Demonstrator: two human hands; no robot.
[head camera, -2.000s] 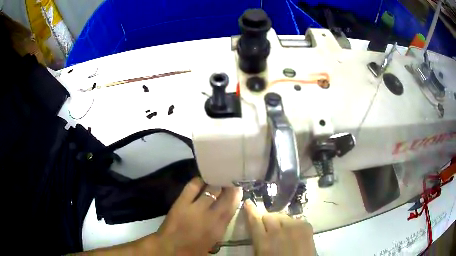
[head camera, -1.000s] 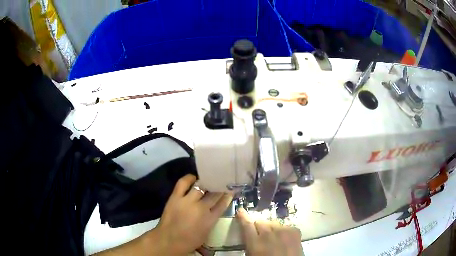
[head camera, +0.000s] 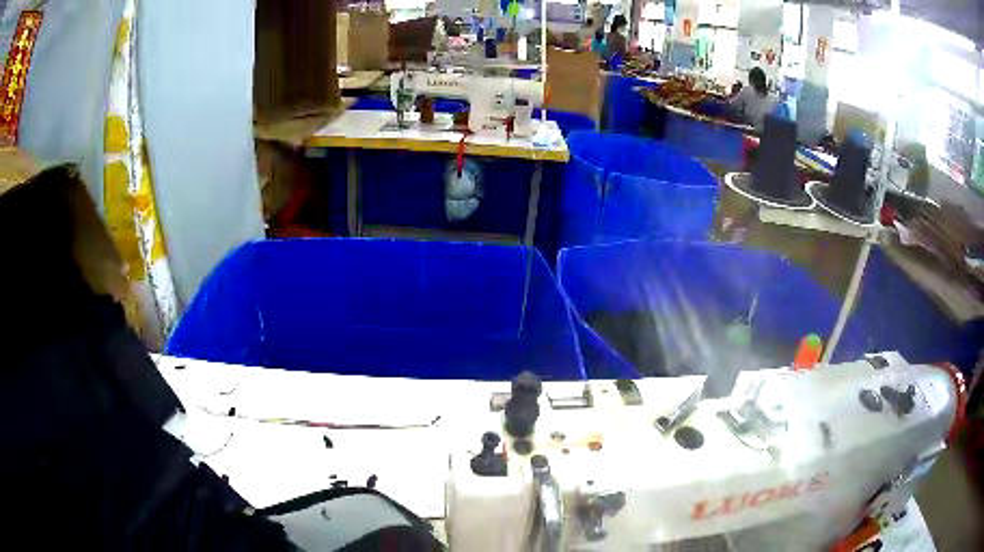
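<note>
The white sewing machine head (head camera: 647, 485) with red lettering stands at the bottom of the view, its black knobs (head camera: 523, 404) and curved silver bar (head camera: 547, 501) at its left end. Its needle area lies below the picture's edge. Part of a black fabric piece (head camera: 335, 498) shows as a curved strip left of the head, cut off by the bottom edge. A large heap of black pieces (head camera: 97, 431) fills the left side. Neither of my hands is in the picture.
White tabletop (head camera: 270, 388) with dark scraps and a thin cord (head camera: 345, 423). Blue bins (head camera: 378, 307) stand behind it. Farther back are another machine table (head camera: 356, 132), dark thread cones (head camera: 777, 162) and a person (head camera: 755, 99). A thin pole (head camera: 863, 259) rises at right.
The view has tilted up, so the machine has dropped to the bottom edge and the workshop has come into sight. Both my hands, seen earlier at the needle, are out of the picture.
</note>
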